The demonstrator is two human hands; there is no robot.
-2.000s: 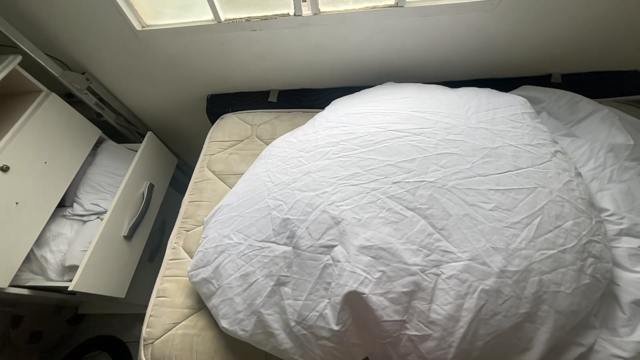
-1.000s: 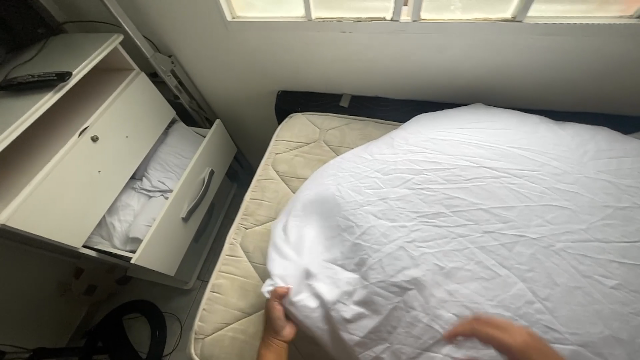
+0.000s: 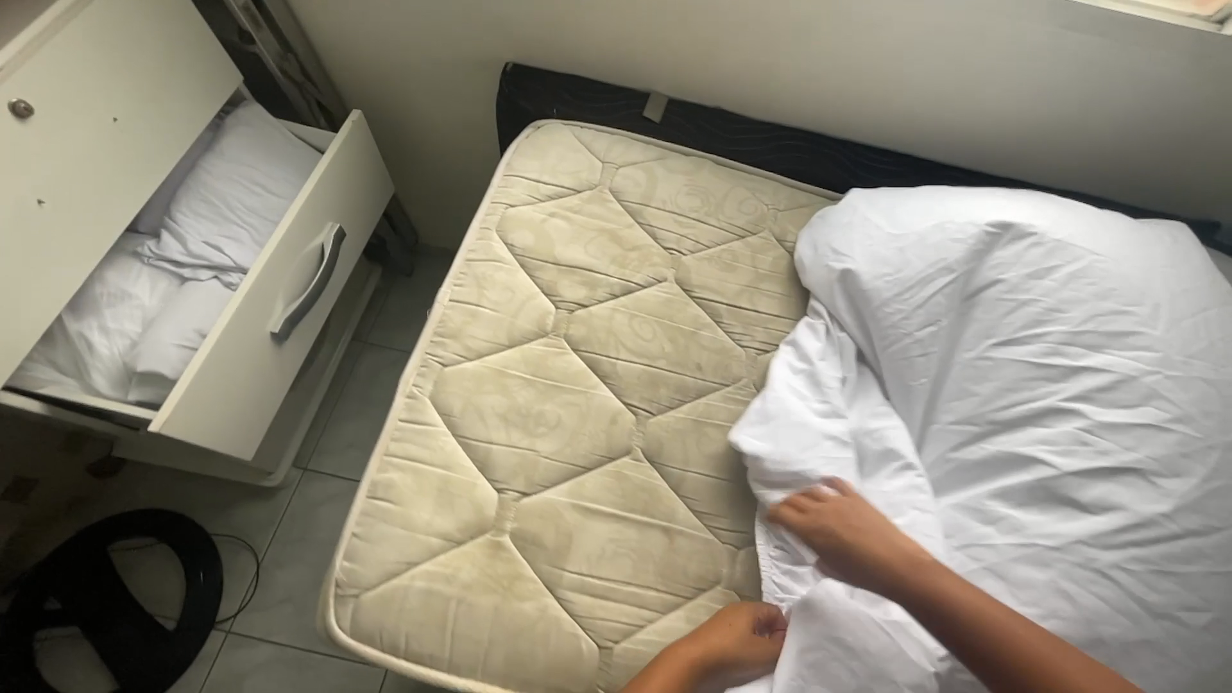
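Observation:
A large white fabric cover, puffed up and wrinkled, lies over the right part of a beige quilted mattress. My left hand, at the bottom centre, is closed on the near left edge of the cover. Above and to the right of it, my right hand grips the folded edge of the same cover, its fingers curled into the cloth. The cover's edge is bunched between and around the two hands.
At the left a white drawer stands open with folded white bedding inside. A black steering-wheel-shaped object and a thin cable lie on the tiled floor. A dark padded strip runs between mattress and wall.
The cover's left edge has moved to the right, so much more of the mattress shows. My right hand, apart from the cover's edge a second ago, now holds it. The view has shifted.

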